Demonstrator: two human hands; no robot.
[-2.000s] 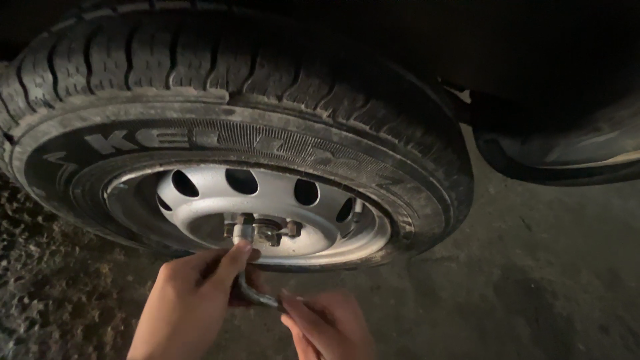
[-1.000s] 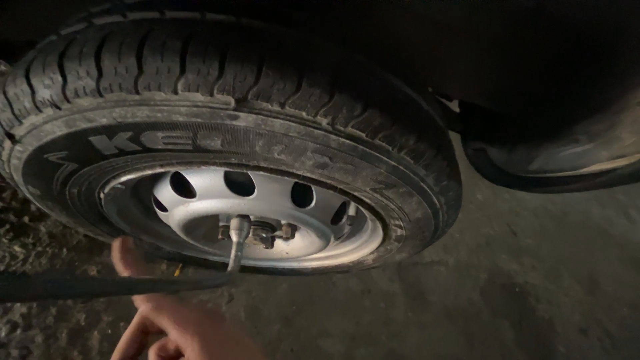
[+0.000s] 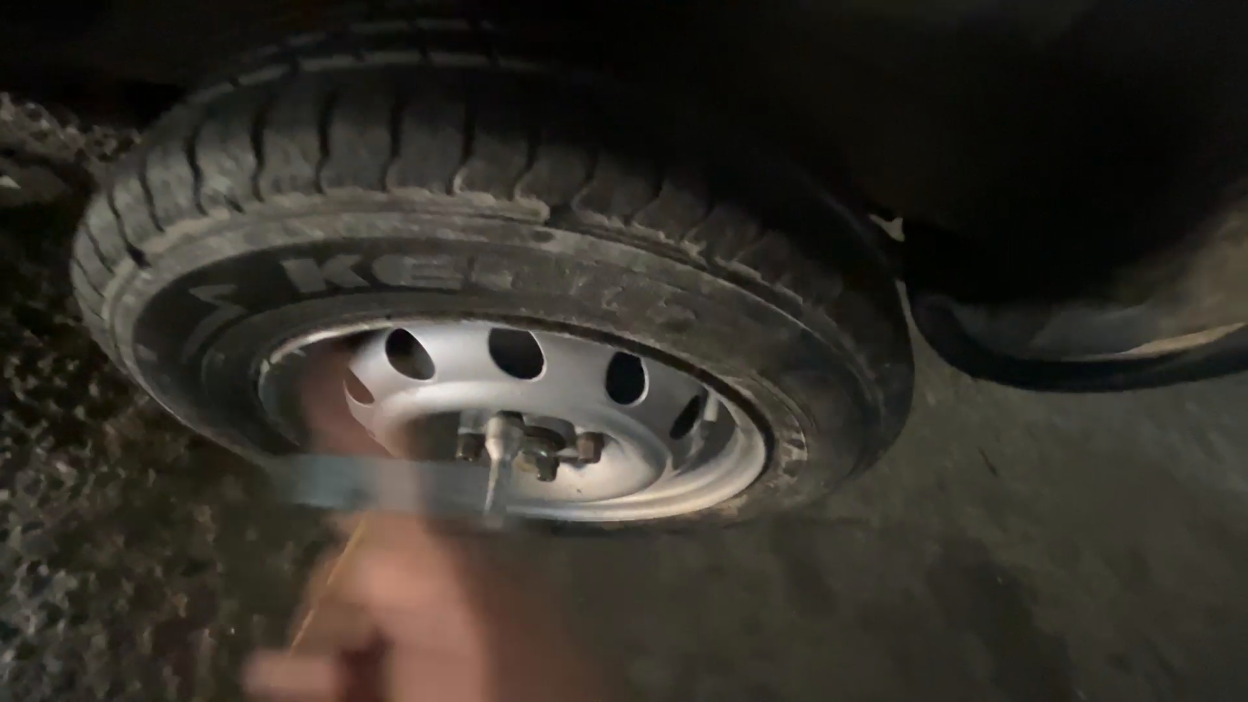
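My right hand [image 3: 419, 595], strongly blurred, comes in from the bottom with its thumb raised and is at the blurred handle of an L-shaped metal lug wrench [image 3: 502, 448]. The handle crosses the hand between the thumb and the lower fingers. The wrench's socket end sits on a lug nut at the hub of a silver steel wheel [image 3: 575, 370]. Other lug nuts [image 3: 589, 447] show beside it. A worn black Kelly tire [image 3: 390, 219] surrounds the wheel. My left hand is out of view.
Rough ground [image 3: 88, 546] lies at the left, and smoother dark ground [image 3: 877, 585] at the right. A curved dark rim or panel edge [image 3: 1053, 375] stands at the right. The area above the tire is in deep shadow.
Two seconds ago both hands were at the wrench; my left hand has since left view. The handle stretched to the left edge one second ago and now looks much shorter. The view has shifted slightly.
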